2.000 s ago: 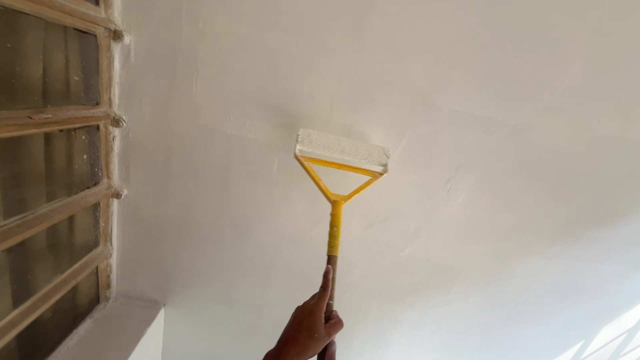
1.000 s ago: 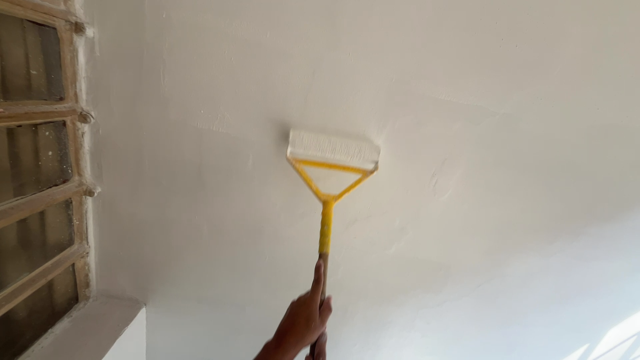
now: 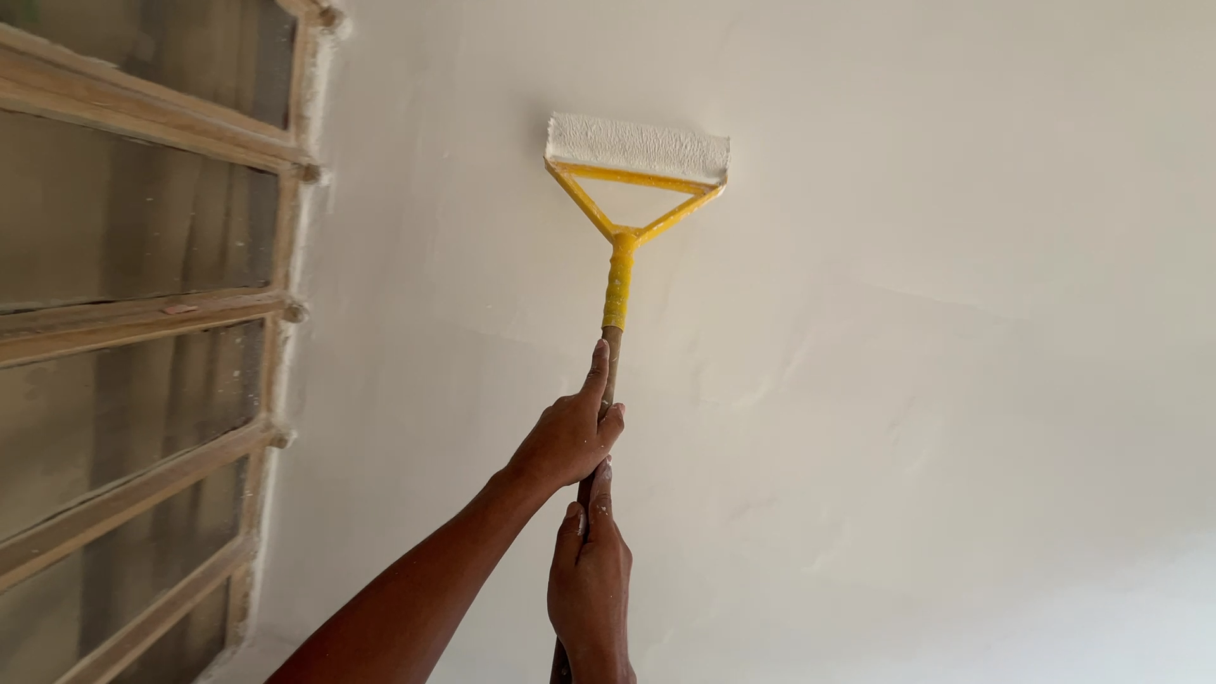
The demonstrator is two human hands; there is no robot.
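Note:
A paint roller with a white, paint-covered sleeve (image 3: 638, 148) lies against the white wall (image 3: 912, 313). Its yellow triangular frame (image 3: 579, 199) joins a yellow grip (image 3: 617, 285) on a dark wooden pole (image 3: 614, 366). My left hand (image 3: 570, 432) holds the pole just below the yellow grip, index finger stretched along it. Lower down, my right hand (image 3: 591, 579) is wrapped on the same pole, with light paint specks on its fingers. The pole's lower end runs out of view at the bottom.
A wooden-framed window (image 3: 142, 323) with several horizontal bars and glass panes fills the left side. Its frame edge bears white paint and rounded knobs. Dark curtain-like folds show behind the glass. Brighter light falls on the wall at the lower right.
My right hand has come into view on the pole below the left hand. The roller sits higher in the view, and more of the left forearm shows. The view has shifted somewhat.

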